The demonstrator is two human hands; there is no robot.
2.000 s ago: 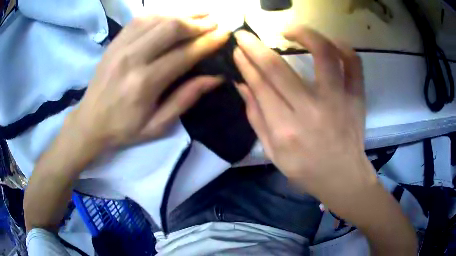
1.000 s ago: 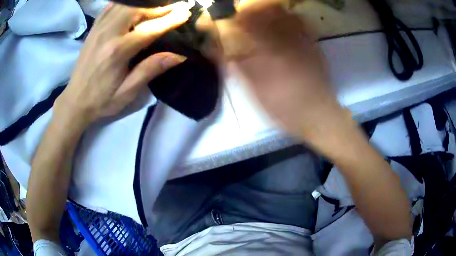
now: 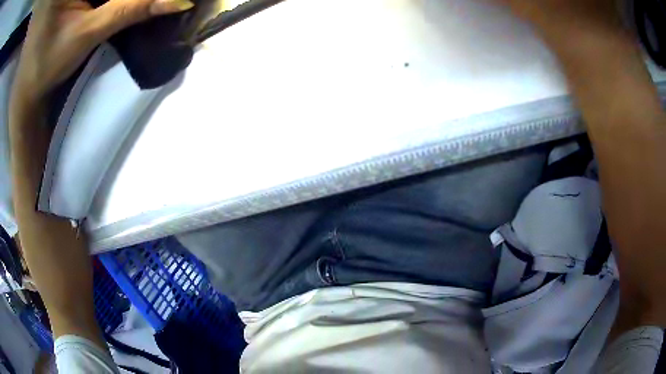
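My left hand (image 3: 77,33) is at the top left, partly cut off by the top edge. Its thumb presses on a black fabric piece (image 3: 157,62), and the other fingers are hidden or out of frame. A pale fabric panel (image 3: 106,124) with a narrow dark edge hangs from the black piece and curves over the table's left end. My right hand is beyond the top edge; only the blurred forearm shows at the right.
The white table (image 3: 314,95) has a grey ruler-marked front edge (image 3: 380,169). A blue plastic basket (image 3: 171,281) stands below at left. Pale sewn pieces with black bands (image 3: 559,226) are heaped right of the lap. Part of a black loop (image 3: 650,29) shows at top right.
The view has shifted right and down. My right hand has left the black piece, moved right and gone out of frame. My left hand stays at the black piece.
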